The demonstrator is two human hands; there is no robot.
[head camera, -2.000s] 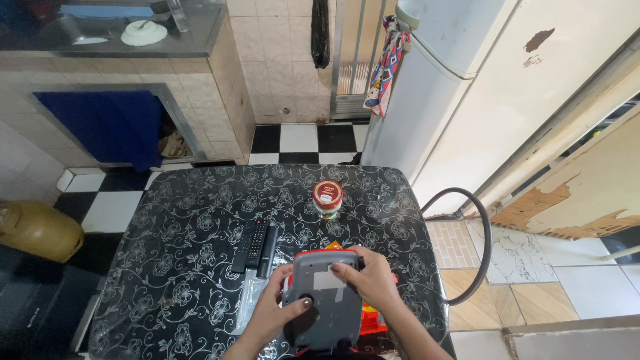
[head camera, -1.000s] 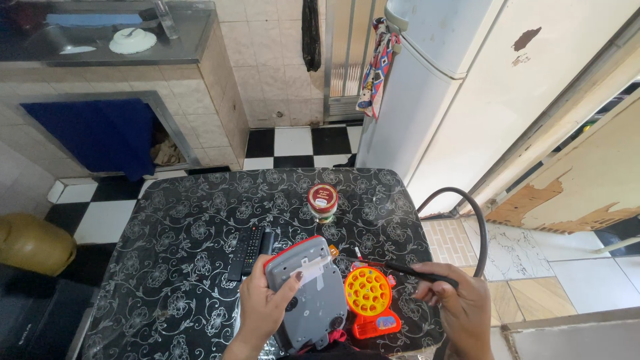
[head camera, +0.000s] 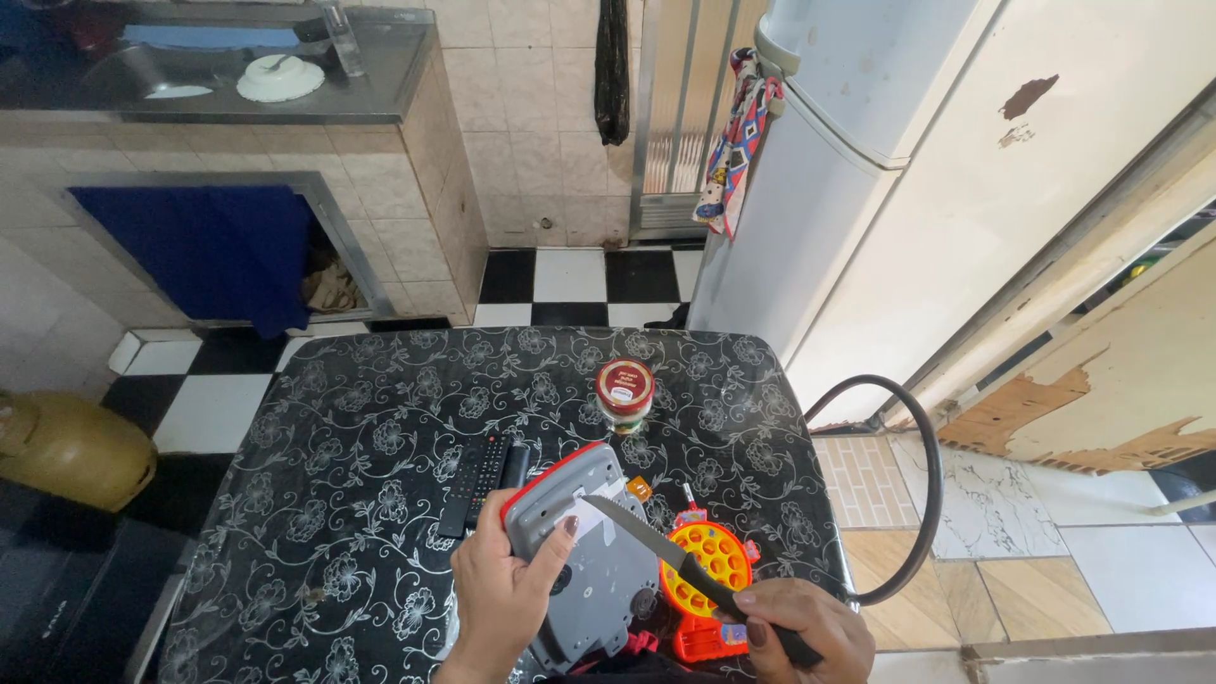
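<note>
My left hand [head camera: 518, 579] grips a grey plastic device with a red edge [head camera: 594, 570], tilted up with its screwed underside showing. Between my right hand's [head camera: 807, 627] fingers is the black handle of a knife [head camera: 655, 541], whose serated blade points up and left. The blade's tip lies over or against a pale label on the underside; contact is hard to tell. Just right of the device is a red and yellow plastic toy with round holes [head camera: 711, 567]. An orange piece [head camera: 639, 488] shows by the device's upper right edge.
A jar with a red lid [head camera: 625, 385] stands on the flowered black table [head camera: 380, 427]. Left of the device lie a remote control [head camera: 478, 483] and a dark object beside it. A black hose or cable [head camera: 936, 484] loops past the table's right edge, near the white refrigerator [head camera: 807, 209].
Two seconds ago both hands held the device. My right hand then appeared at the right with a dark-handled object, and it has since moved left, bringing the blade over the device's underside.
</note>
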